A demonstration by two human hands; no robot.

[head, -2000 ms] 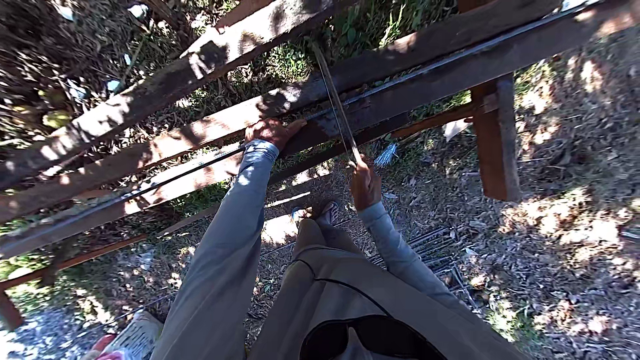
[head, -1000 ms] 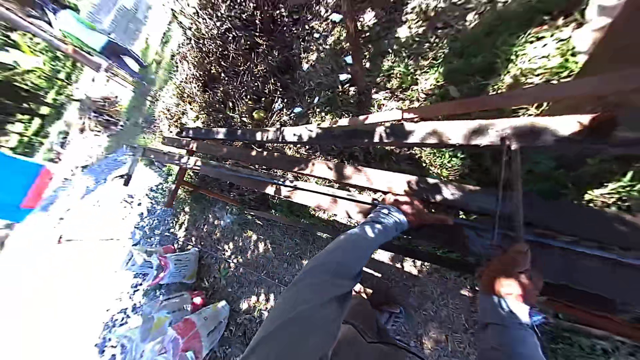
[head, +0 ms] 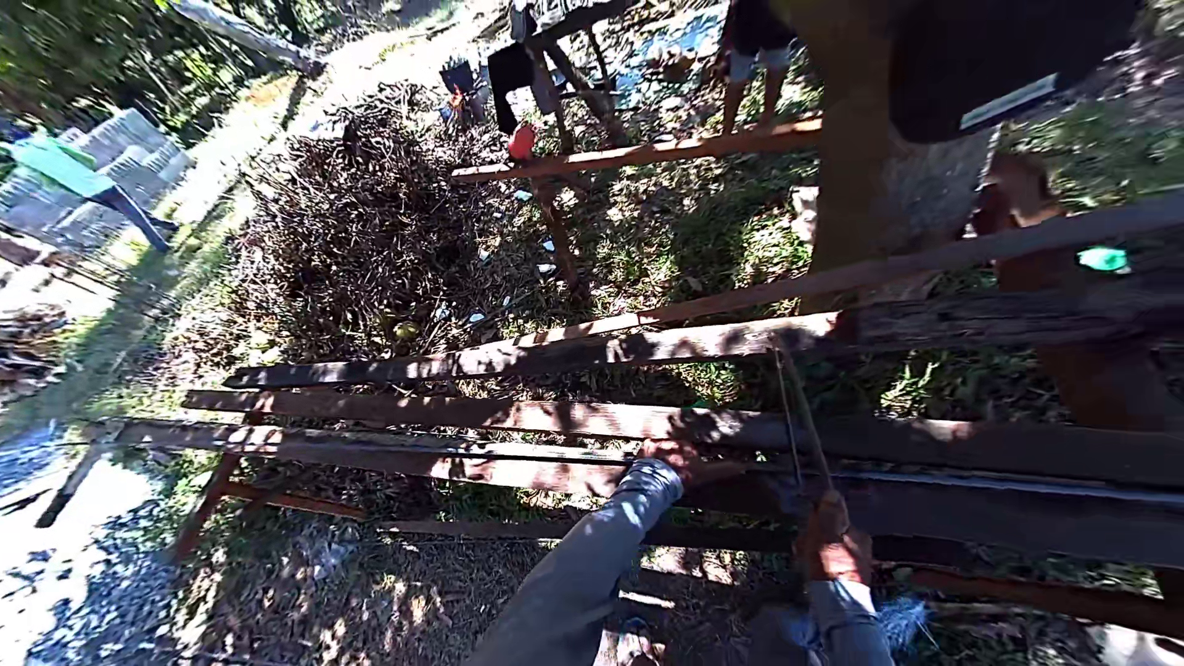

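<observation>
My right hand (head: 834,546) is closed around the handle end of a hacksaw (head: 807,416), whose thin frame and blade point away from me across the wooden planks. The blade crosses a long thin metal bar (head: 1017,483) lying along the nearest plank (head: 555,474). To the left of the saw, my left hand (head: 673,455) rests on the bar and plank with its fingers toward the saw. Whether its fingers grip the bar cannot be told.
More long planks (head: 592,416) run parallel beyond. A wooden post (head: 851,185) rises at the back right. One person (head: 758,55) stands behind; another in green (head: 65,166) bends near stacked blocks (head: 134,148). A brush pile (head: 351,231) lies at back left.
The view has swung up and left, bringing the people and brush pile into sight. My left hand stays on the plank, and my right hand still holds the saw.
</observation>
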